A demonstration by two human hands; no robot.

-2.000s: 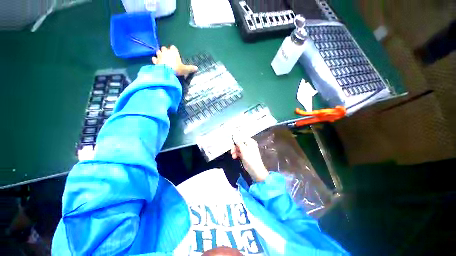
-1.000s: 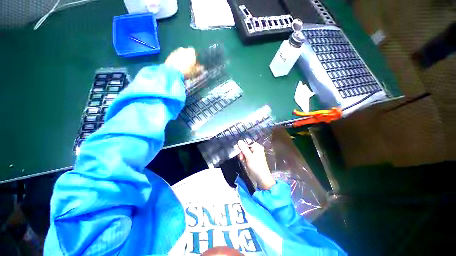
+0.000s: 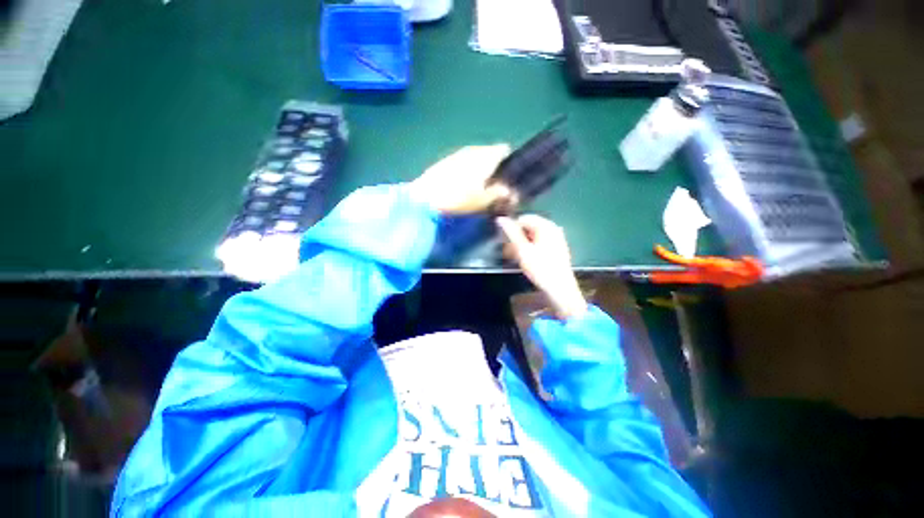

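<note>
My left hand (image 3: 466, 180) is closed around a blurred dark bundle of gridded part strips (image 3: 539, 162) above the green mat near its front edge. My right hand (image 3: 539, 250) touches the near end of the bundle with its fingertips. The bundle points away to the upper right. Motion blur hides how many strips it holds and its exact edges. The strip stack (image 3: 289, 167), dark with paler rectangles and a shiny near end, lies left of my left hand.
Blue tray (image 3: 366, 46) with a thin stick, far side. Black case (image 3: 618, 51), far right. White bottle (image 3: 659, 132), gridded full-sheet stack (image 3: 775, 167), white scrap (image 3: 685, 220) and orange-handled tool (image 3: 714, 270) at right. Brown clear bag (image 3: 608, 334) below the table edge.
The separate strips on the mat and the one at my right hand are gathered into one bundle. My hands have come together at the front edge. The view has shifted left.
</note>
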